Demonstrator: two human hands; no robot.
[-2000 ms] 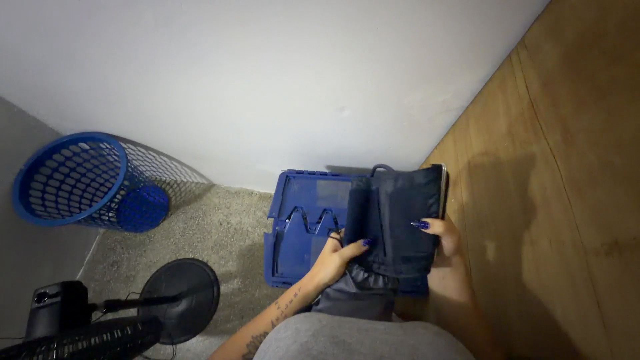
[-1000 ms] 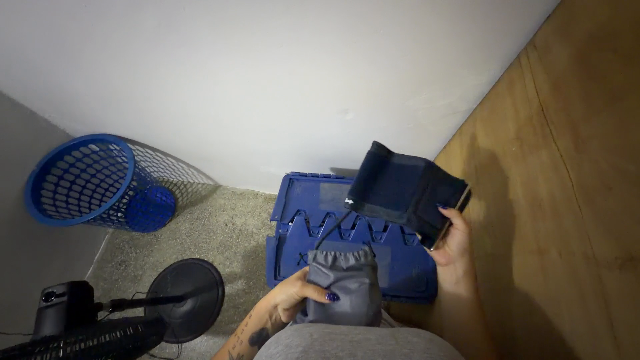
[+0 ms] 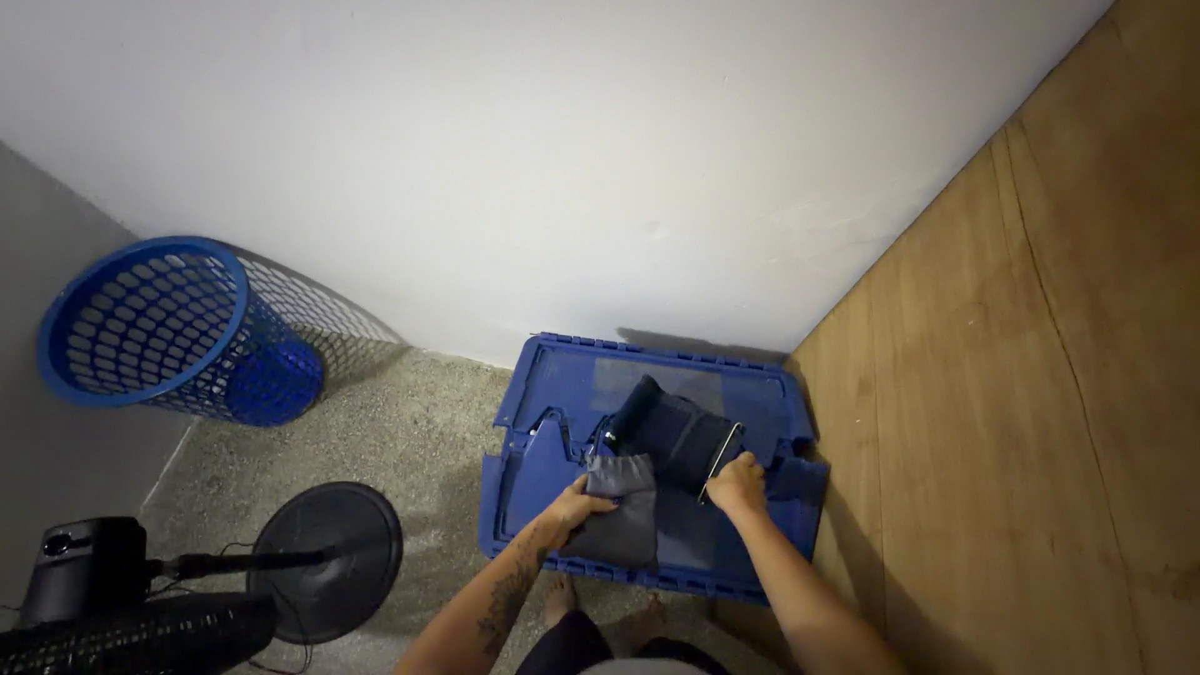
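My left hand [image 3: 574,511] holds a grey drawstring pouch [image 3: 623,525] by its left side, low over the lid of a blue plastic crate [image 3: 750,398]. In my right hand [image 3: 738,483] is the right end of a dark blue cuff-like fabric piece [image 3: 680,431], where a thin metal bar [image 3: 722,459] runs along its edge. The fabric's rolled left end lies just above the pouch's gathered mouth. A dark cord or clip shows between the two; whether it joins them I cannot tell.
A blue perforated plastic basket [image 3: 187,389] stands at the left by the white wall. Nearer, at the lower left, is a black fan [image 3: 141,600] with a round base [image 3: 328,562] on the speckled floor. A wooden panel [image 3: 984,422] borders the crate on the right.
The pouch and the fabric were held together two seconds ago, then apart. Both hands have now moved forward and down over the crate lid, bringing the fabric and pouch close together again.
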